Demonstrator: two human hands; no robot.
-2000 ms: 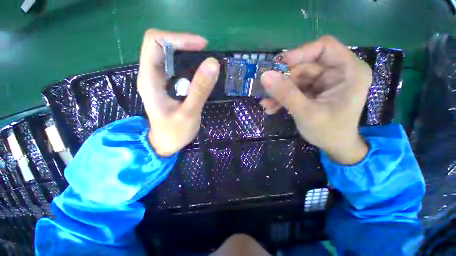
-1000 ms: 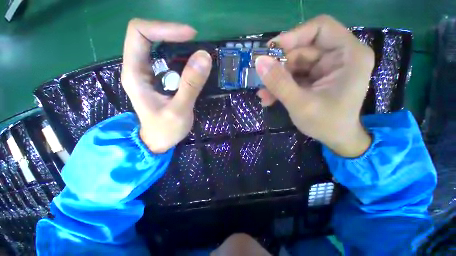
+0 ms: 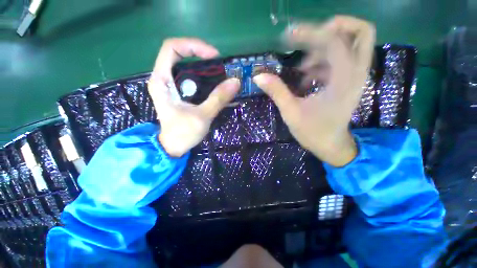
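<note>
A black front housing (image 3: 201, 70) is held level above the blister tray, with red wires and a round silvery piece (image 3: 188, 87) at its left end. A blue circuit board (image 3: 246, 74) lies in its right part. My left hand (image 3: 187, 102) grips the housing's left side, thumb at the board's lower left edge. My right hand (image 3: 319, 89) has its thumb on the board's right part; its raised fingers are blurred, and whether they touch the housing cannot be told.
A black blister tray (image 3: 240, 178) lies below my hands. A second tray (image 3: 49, 172) at left holds pale strips. A pale keypad (image 3: 331, 207) lies at lower right. Dark wrap (image 3: 455, 136) is at far right. A white piece (image 3: 25, 23) lies on the green surface (image 3: 131, 31), top left.
My right thumb has moved left over the board and the right fingers have lifted. The left thumb now reaches the board. Red wires and the left end of the housing show more clearly.
</note>
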